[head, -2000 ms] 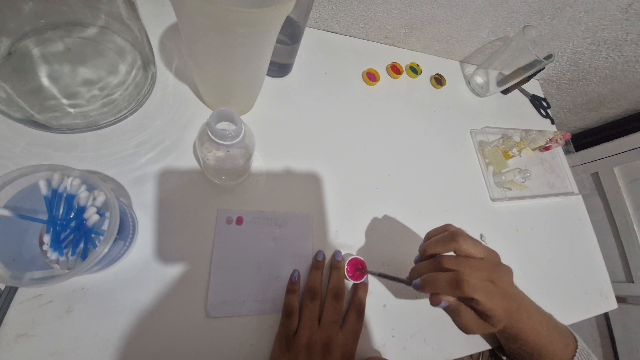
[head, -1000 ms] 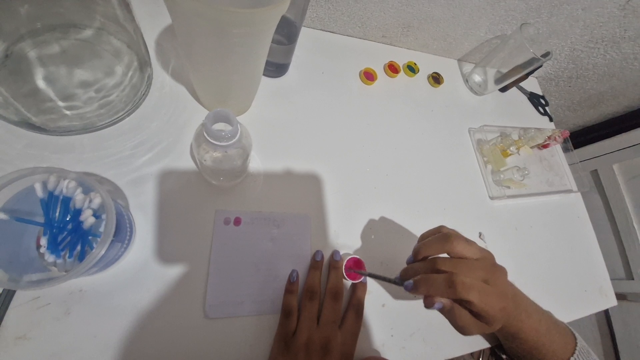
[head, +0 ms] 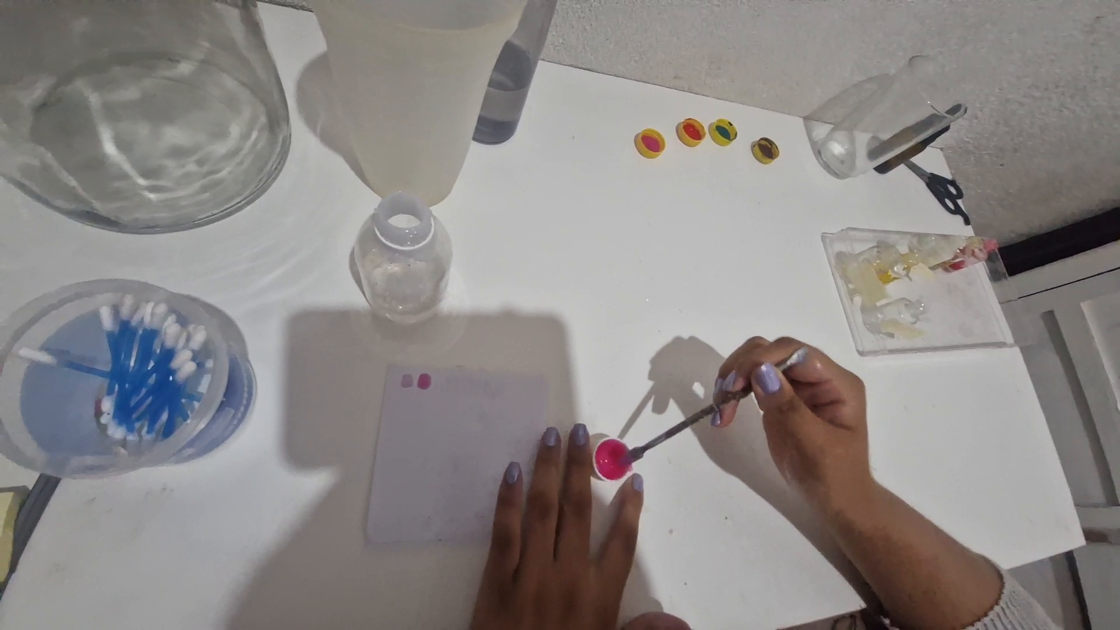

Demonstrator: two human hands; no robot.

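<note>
A small white cap of bright pink paint sits on the white table. My left hand lies flat with fingers spread, two of them beside the cap, others over the right edge of a pale square sheet. Two pink dabs show near the sheet's top left corner. In my right hand is a thin metal tool, held between thumb and fingers, its lower end in the pink paint. Whether the left fingertips press on the cap cannot be told.
Cotton swabs fill a plastic tub at left. A small clear bottle stands before a tall frosted container and a large glass jar. Several yellow caps, a glass, scissors and a clear tray are at the back and right.
My right hand has turned and risen, so the tool now slants up more steeply from the paint. My left hand stays in nearly the same place.
</note>
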